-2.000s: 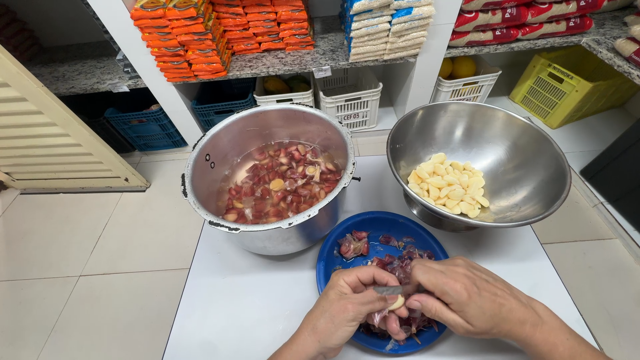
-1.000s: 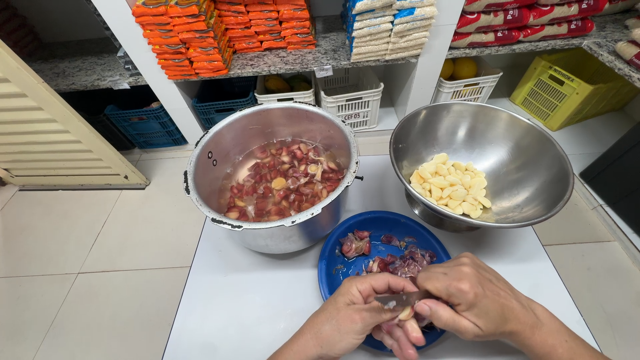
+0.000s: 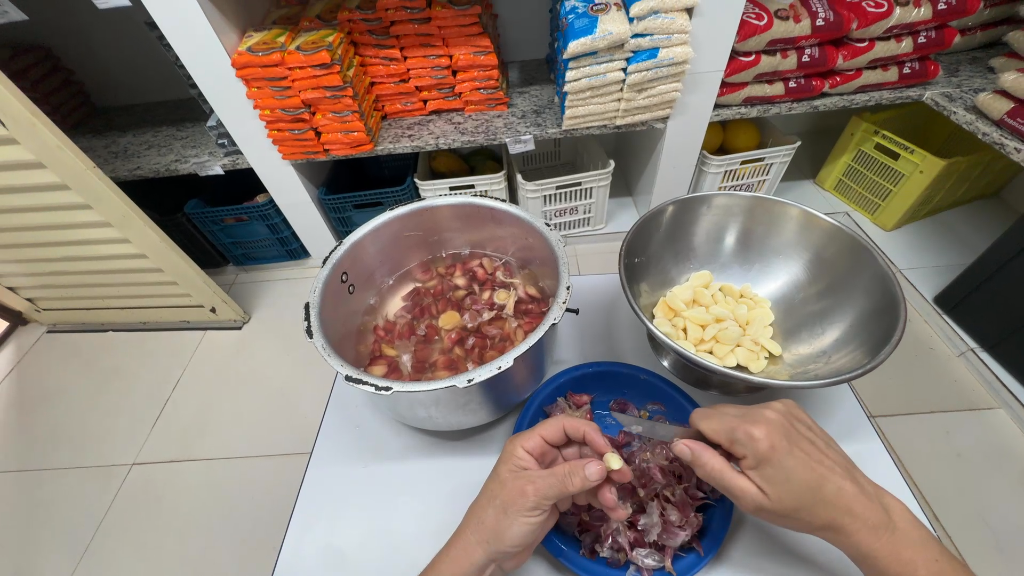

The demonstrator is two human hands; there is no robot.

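Observation:
My left hand (image 3: 552, 480) pinches a pale garlic clove (image 3: 613, 462) between thumb and fingers above a blue plastic plate (image 3: 532, 408). In my right hand (image 3: 768, 464) is a small knife (image 3: 652, 426), its blade pointing left over the plate. Purple garlic skins (image 3: 656, 512) lie heaped on the plate. Behind it on the left, a dented aluminum pot (image 3: 448, 400) holds unpeeled reddish cloves (image 3: 456, 320) in water. A stainless steel bowl (image 3: 832, 296) at the back right contains peeled garlic cloves (image 3: 716, 320).
The plate, pot and bowl share a white tabletop (image 3: 360, 480). Beyond stand granite shelves (image 3: 528, 96) with orange packets (image 3: 320, 88) and bagged grain (image 3: 624, 64). Plastic crates (image 3: 564, 188) sit underneath. A cream louvered door (image 3: 104, 232) is at the left.
The knife blade, earlier against the clove at my left fingers, is now apart from it. My left fingers have turned, and the clove shows at their tips.

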